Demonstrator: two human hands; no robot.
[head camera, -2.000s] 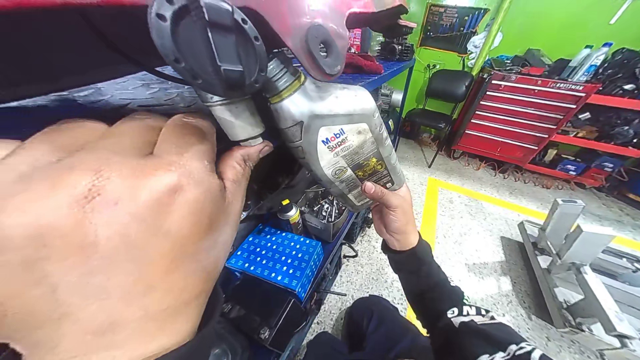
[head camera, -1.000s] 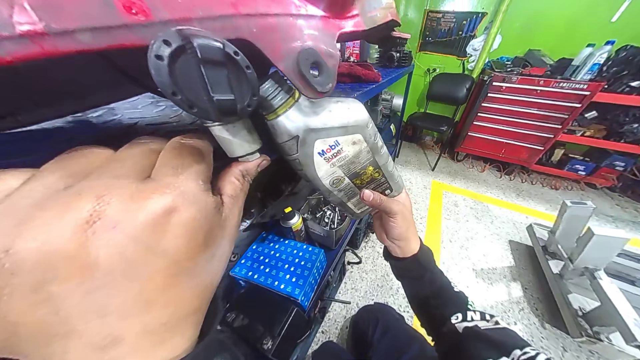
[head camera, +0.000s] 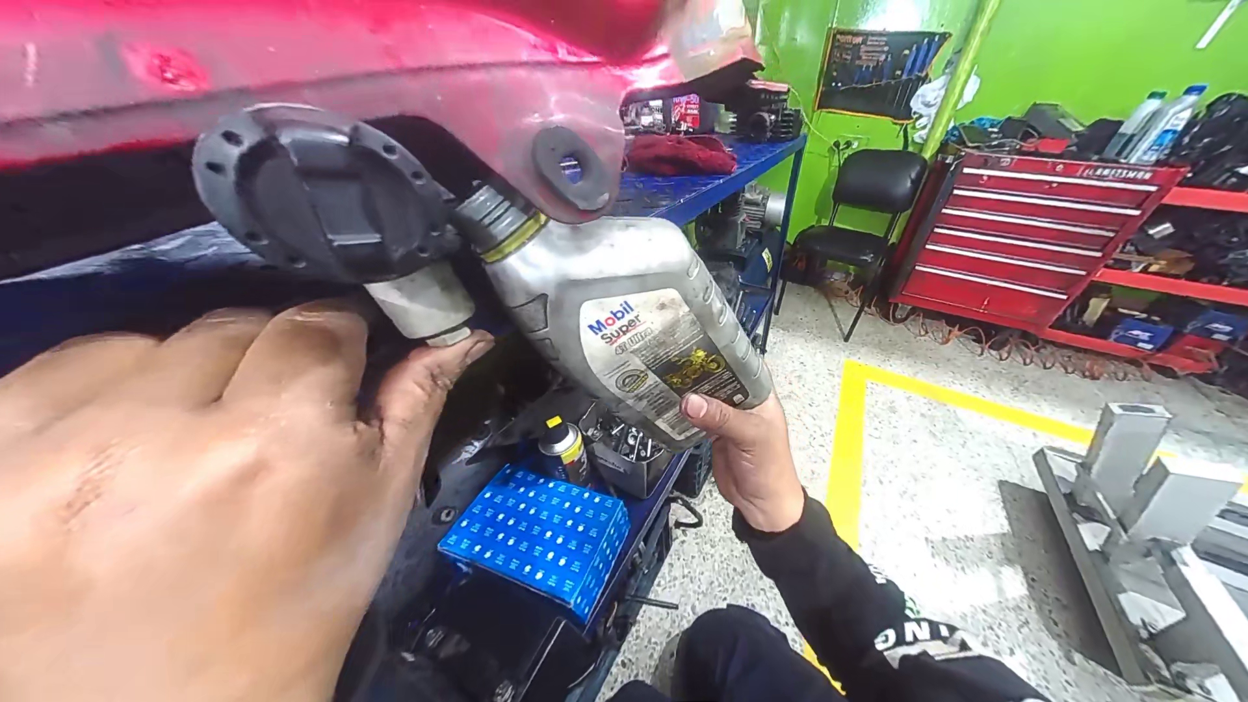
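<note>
My right hand (head camera: 751, 448) grips the lower end of a grey Mobil Super oil bottle (head camera: 624, 322), which is tilted with its uncapped neck up and to the left. The neck lies beneath a red body panel (head camera: 390, 68) with a rubber grommet (head camera: 570, 171), beside a round black ribbed cap (head camera: 327, 195). Below the cap is a pale cylindrical part (head camera: 424, 300). My left hand (head camera: 224, 468), large in the foreground, has its thumb tip at the lower end of that part; its fingertips are hidden, so its hold is unclear. Whether oil flows cannot be seen.
Below the bottle are a blue patterned box (head camera: 536, 536), a small can with a yellow tip (head camera: 564, 448) and a bin of metal parts (head camera: 634, 458). A blue workbench (head camera: 721, 185), a black chair (head camera: 868, 205), a red tool chest (head camera: 1033, 239) and a grey metal frame (head camera: 1102, 575) stand beyond.
The view has shifted, showing more of the red panel above. Both hands keep about the same places, with the oil bottle in my right hand and its neck slightly lower against the cap.
</note>
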